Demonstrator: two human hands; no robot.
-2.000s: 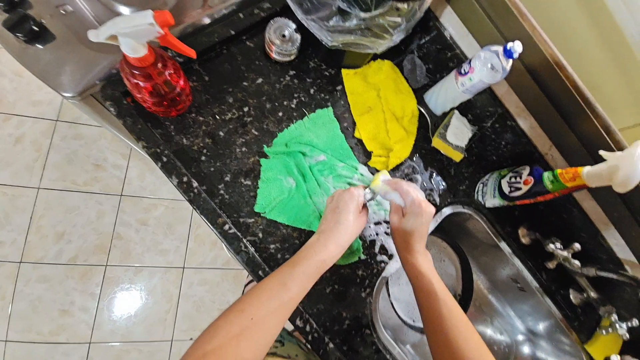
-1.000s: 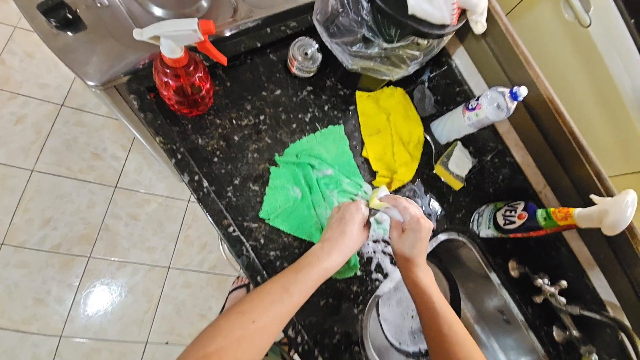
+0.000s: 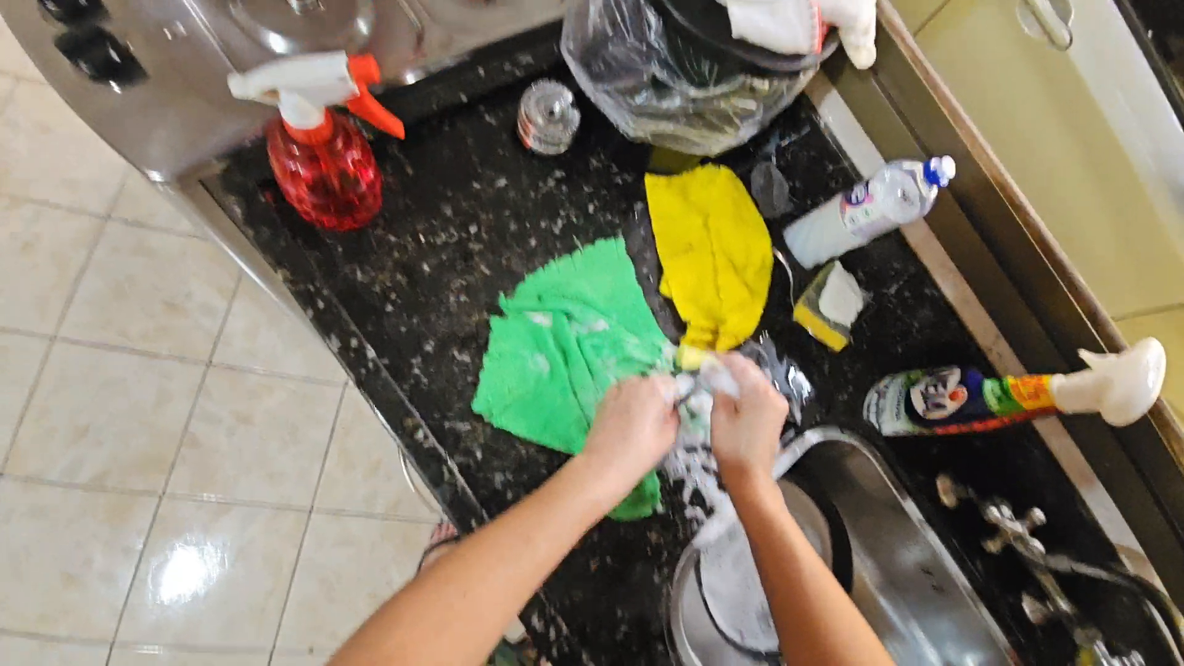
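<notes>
My left hand and my right hand are close together above the counter's edge of the sink, both closed on a small soapy object with a pale yellow part, mostly hidden by fingers and foam. It may be a cloth or sponge; I cannot tell. Beneath and left of my left hand lies a crumpled green cloth with foam on it. A yellow cloth is spread just beyond my hands. White suds cover the black granite below them. A yellow and green sponge lies to the right.
A steel sink holding a soapy pan is at lower right, beside the faucet. Spray bottles flank the counter. A detergent bottle, a glass jar and a plastic-lined bin stand farther back.
Both hands stay together over the suds, with small shifts of the fingers. The view has moved a little.
</notes>
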